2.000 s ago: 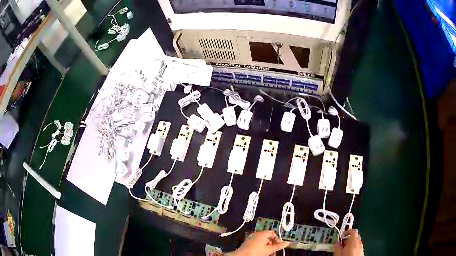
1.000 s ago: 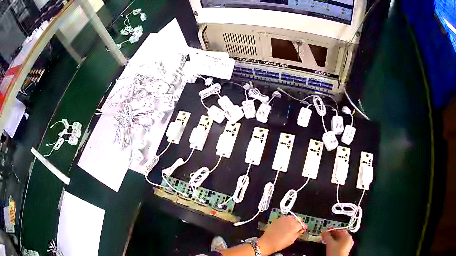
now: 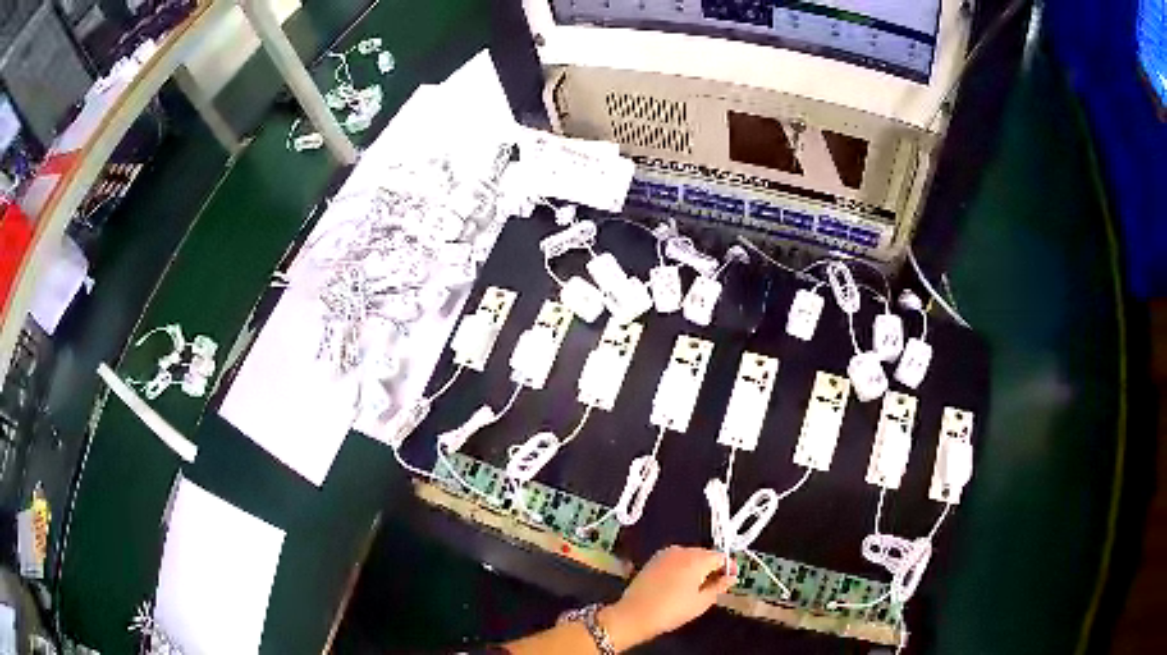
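Observation:
Several white power adapters (image 3: 746, 416) sit on cream sockets in a row across the black bench, their tied cords (image 3: 755, 517) hanging toward the near edge. Two green circuit-board strips lie there, a left one (image 3: 531, 503) and a right one (image 3: 819, 589). My left hand (image 3: 681, 589), bare, with a bracelet at the wrist, is at the left end of the right strip. Its fingertips pinch a thin white cord near its end; the connector is hidden by the fingers. Other cord ends lie on the strips. My right hand is out of the picture.
More adapters with coiled cords (image 3: 612, 284) lie between the sockets and the beige tester (image 3: 691, 128). A tangled adapter heap (image 3: 384, 256) covers paper at left. The green conveyor (image 3: 192, 275) carries small clusters and a white divider bar (image 3: 147, 412).
My left hand has moved from the right strip's middle to its left end and now pinches the fifth adapter's cord. My right hand has left the picture. The view has shifted.

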